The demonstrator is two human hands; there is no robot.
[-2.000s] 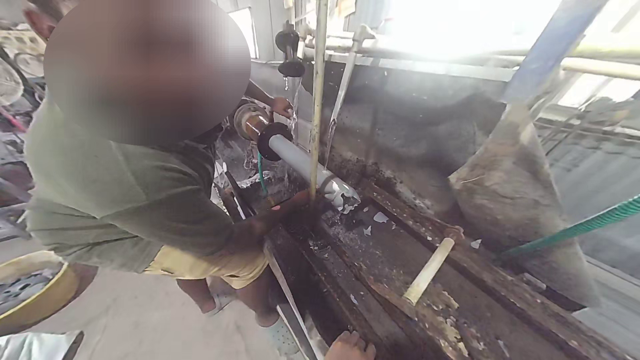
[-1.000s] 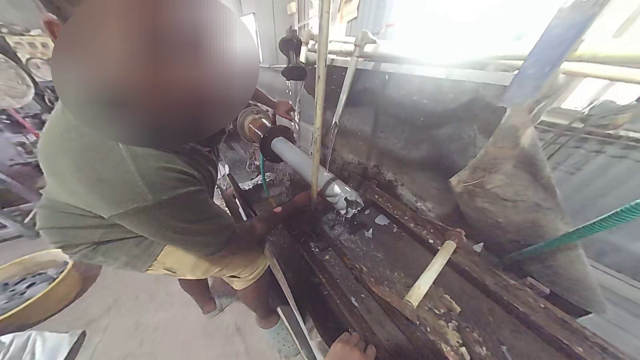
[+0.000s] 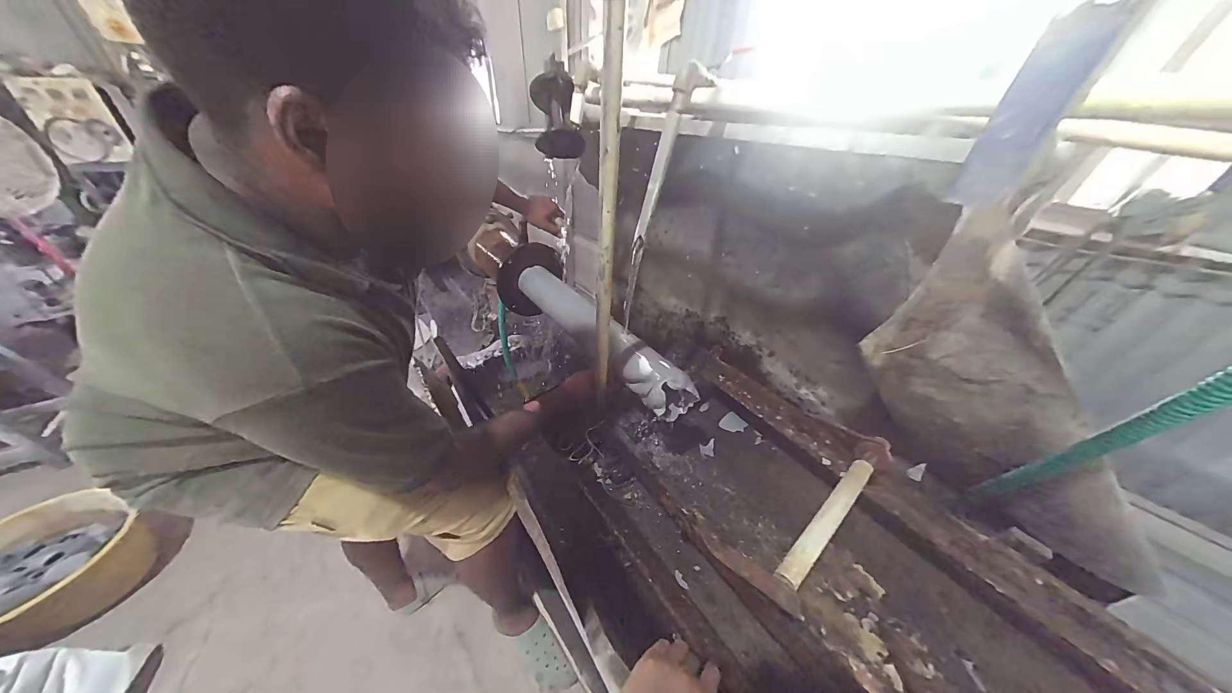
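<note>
At the bottom edge, what looks like my left hand (image 3: 671,666) rests with bent fingers on the dark side of a long, worn trough (image 3: 707,602). Whether it grips the edge is not plain. My right hand is not in view. Farther up, a grey-white cylinder (image 3: 568,306) slants down from a black round flange (image 3: 529,279) on a spindle. Its lower end is jagged, with pale flakes (image 3: 733,423) lying beyond it. A short, pale yellow tube (image 3: 825,525) lies across the trough, to the upper right of my hand.
A co-worker (image 3: 279,318) leans over the trough from the left, one hand near the upright pole (image 3: 608,192). Water falls behind the flange. A green ribbed hose (image 3: 1116,438) and a hanging dirty sheet (image 3: 991,356) are at right. A yellow basin (image 3: 115,568) stands lower left.
</note>
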